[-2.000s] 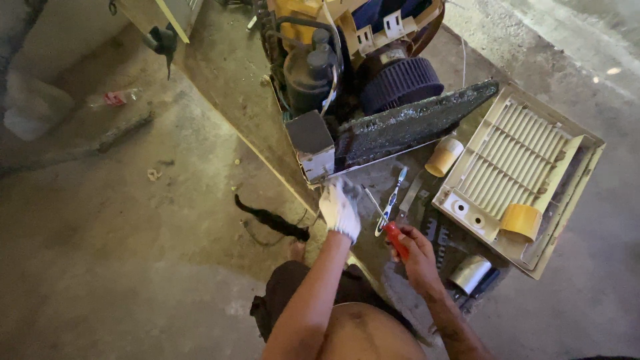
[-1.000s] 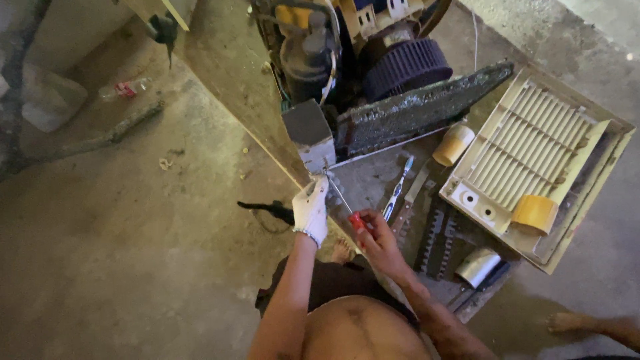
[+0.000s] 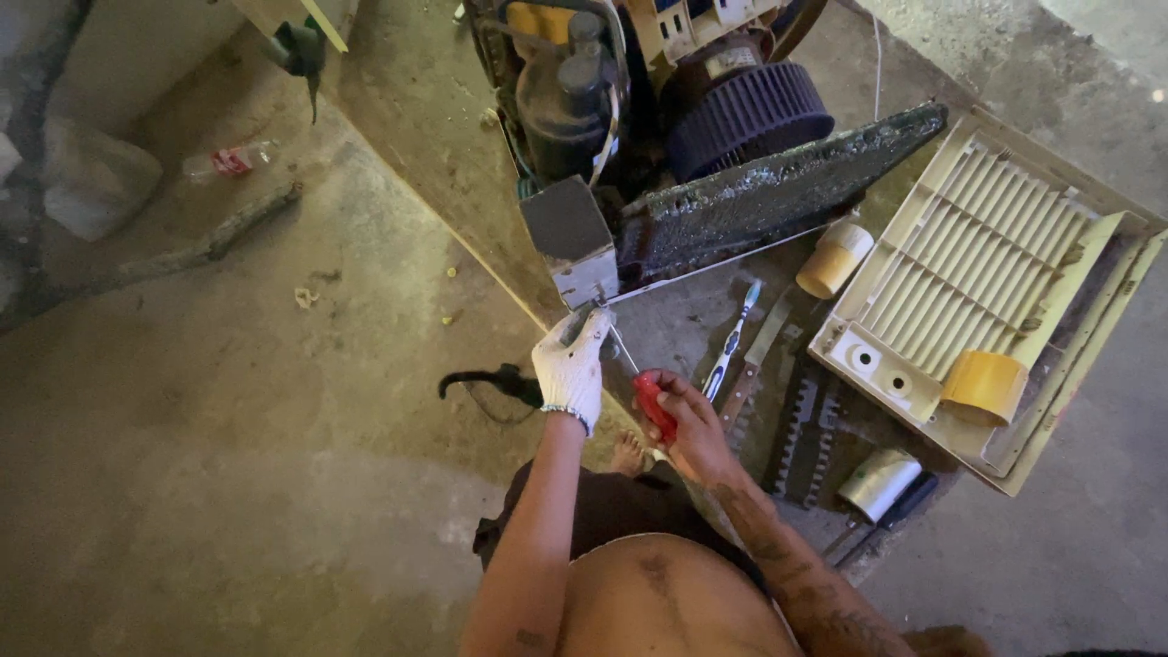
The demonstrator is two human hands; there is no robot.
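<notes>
My left hand (image 3: pixel 573 365), in a white knit glove, is at the lower front corner of an opened window air conditioner, against its small grey metal box (image 3: pixel 584 274); whether its fingers grip anything is hidden. In my right hand (image 3: pixel 689 424) is a screwdriver with a red handle (image 3: pixel 655 406). Its shaft slants up and left towards the gloved fingertips, where the tip cannot be made out. Behind the box stand the black compressor (image 3: pixel 561 114), the dark blower wheel (image 3: pixel 753 119) and a dirty finned coil (image 3: pixel 785 196).
A toothbrush (image 3: pixel 733 342), a wood-handled knife (image 3: pixel 756 356), dark toothed strips (image 3: pixel 805 438) and a silvery cylinder (image 3: pixel 881 484) lie to the right. Beyond them is a cream louvred front panel (image 3: pixel 972 265) with a yellow roll (image 3: pixel 985 388) on it. A black cat (image 3: pixel 493 383) is left of my glove.
Two seconds ago the screwdriver was farther from my gloved hand; my right hand has since brought it in towards the box's corner. The view has shifted somewhat.
</notes>
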